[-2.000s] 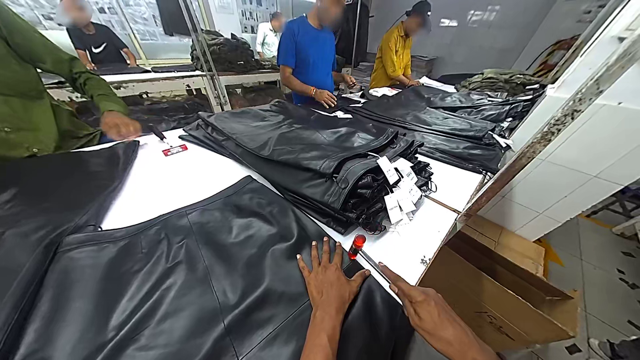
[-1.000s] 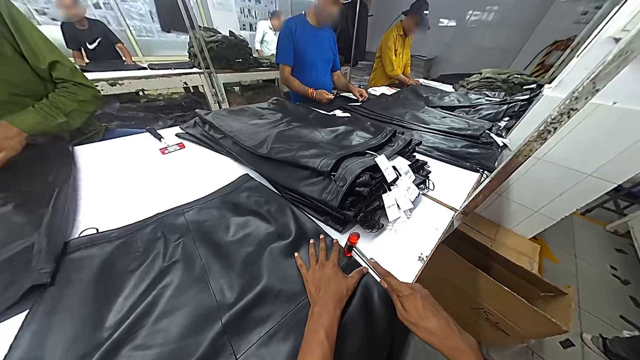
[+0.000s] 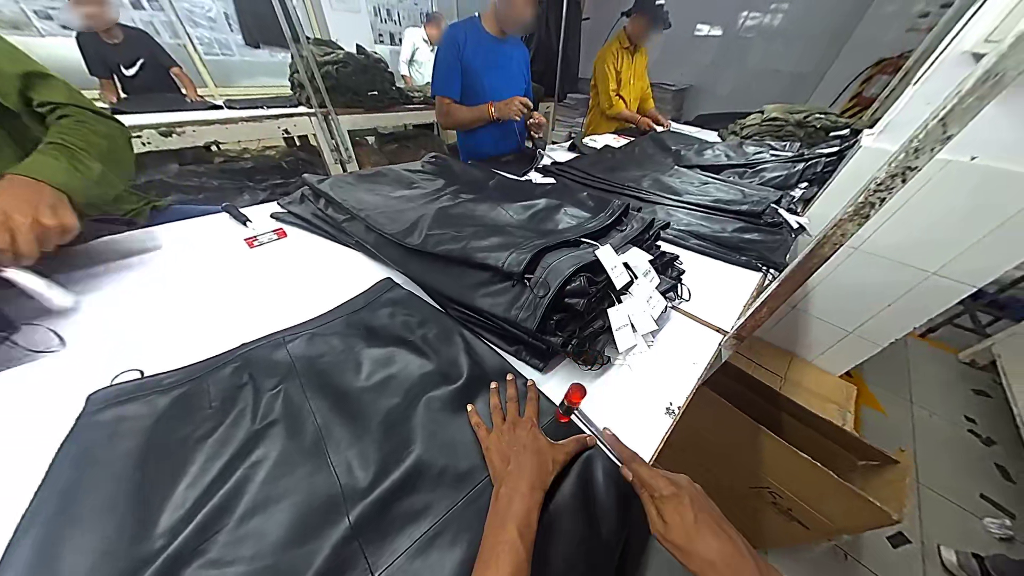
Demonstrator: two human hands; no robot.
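Observation:
A black leather-like skirt (image 3: 240, 432) lies spread on the white table. My left hand (image 3: 520, 444) presses flat on its right part, fingers spread, holding nothing. My right hand (image 3: 672, 500) grips the metal handle of a small hammer with a red head (image 3: 570, 402); the head rests over the skirt's edge, just right of my left hand's fingers. Beyond my hands is a stack of folded black garments (image 3: 464, 224) with white hang tags (image 3: 632, 304) at its near right end.
An open cardboard box (image 3: 792, 448) stands right of the table's edge, by a tiled wall. A small red and white object (image 3: 266, 238) and a black-handled tool (image 3: 236, 214) lie at the upper left. A co-worker's green sleeve reaches in at left; other people work behind.
The co-worker at left has moved the garment there off toward the left edge, baring more white table. My hands and the hammer stay about where they were.

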